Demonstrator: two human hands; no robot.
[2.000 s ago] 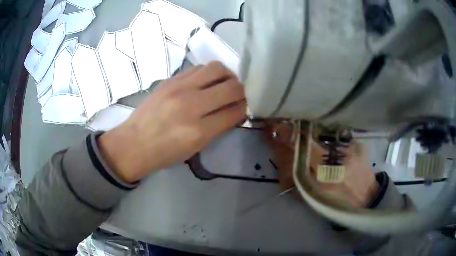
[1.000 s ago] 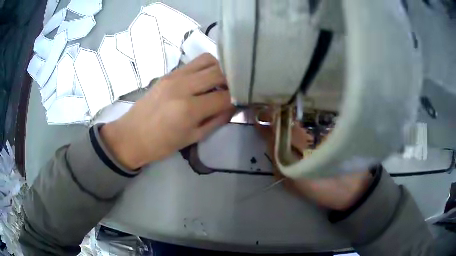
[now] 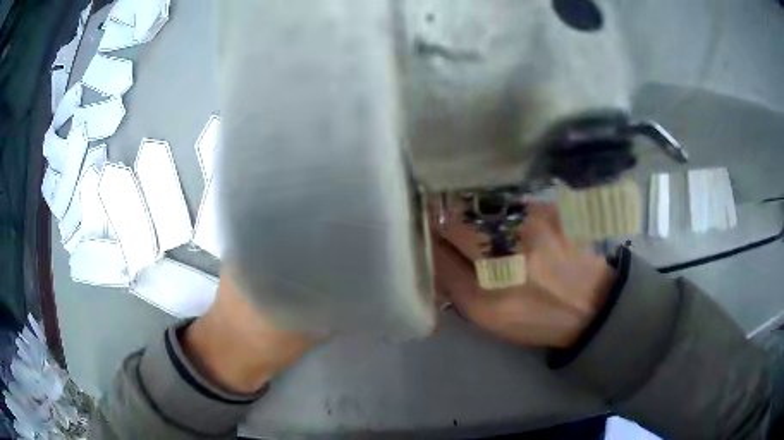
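Note:
The off-white sewing machine head [image 3: 318, 163] looms close and covers the needle area and most finger tips. My left hand [image 3: 249, 331] is behind its lower left side; only the wrist and the back edge show, the fingers are hidden. My right hand [image 3: 524, 292] is under the head, behind the tension knobs [image 3: 501, 271]; its fingertips are hidden. White pointed tabs [image 3: 162, 193] with thin dark edge lines lie overlapping on the table at left. One tab [image 3: 176, 286] lies just beside my left wrist. Any piece at the needle is hidden.
Narrow white strips [image 3: 709, 199] lie on the machine bed at right, beyond a dark outline. White ruffled scraps [image 3: 39, 378] are piled at the lower left edge. The grey table [image 3: 370, 391] has a dark edge at left. A thin metal lever juts from the head.
The view has shifted, so the machine head now covers my left fingers and some tabs. The large loop guard no longer shows as a loop. The strips at right have come into clearer view.

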